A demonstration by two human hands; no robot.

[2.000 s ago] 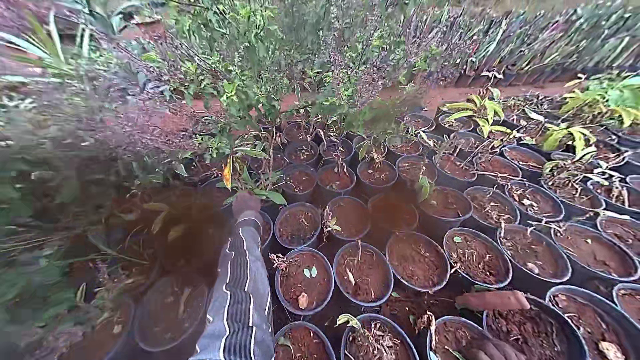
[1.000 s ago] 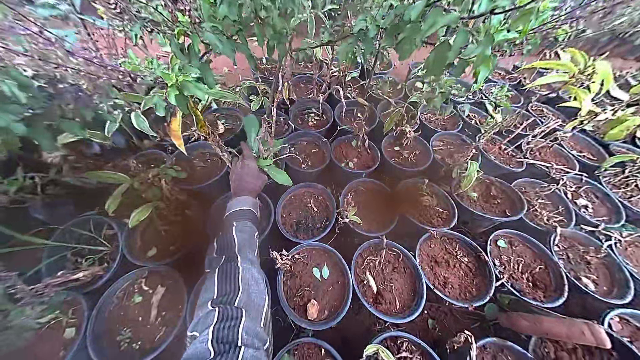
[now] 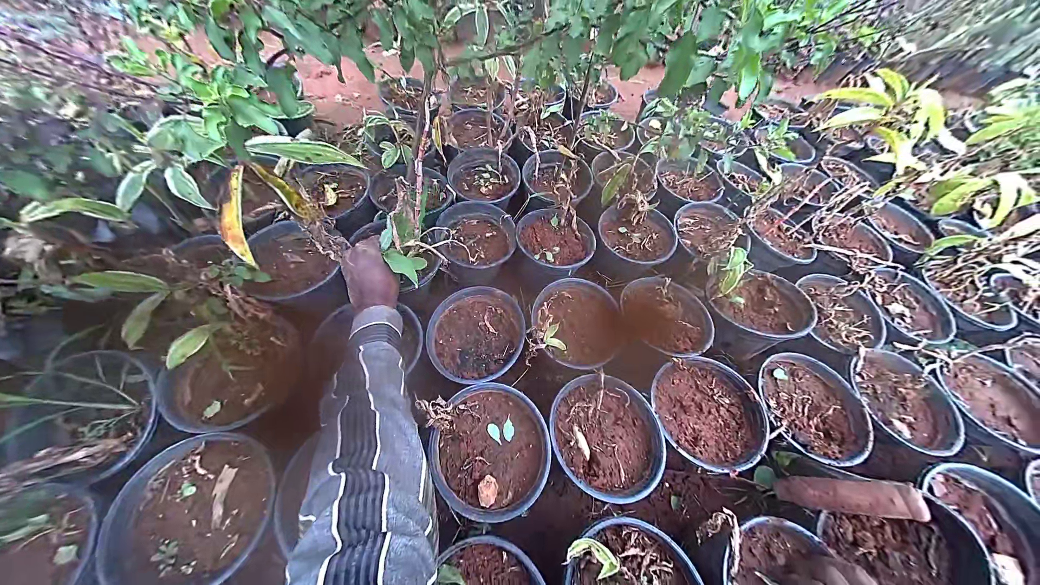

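My left hand (image 3: 370,272), in a grey striped sleeve, reaches into the rows of black plastic pots left of centre. It is at the near left rim of a pot (image 3: 422,280) that holds a leafy plant (image 3: 404,264). The fingertips are hidden, so I cannot tell whether they grip the rim or the stem. A yellowed leaf (image 3: 234,218) hangs just left of the hand. Below the forearm's right side stands a pot of reddish soil (image 3: 491,451) with a small two-leaved seedling (image 3: 500,431). My right hand is not in view.
Many soil-filled pots stand close together, some in muddy water. Leafy branches (image 3: 617,41) overhang the far rows. A brown elongated object (image 3: 851,497) lies across pots at lower right. Variegated plants (image 3: 894,106) lean in at the right; a large pot (image 3: 187,504) stands lower left.
The view has come down closer to the pots since the earliest frame. My left hand stays by the same leafy plant, with no plain change in its hold.
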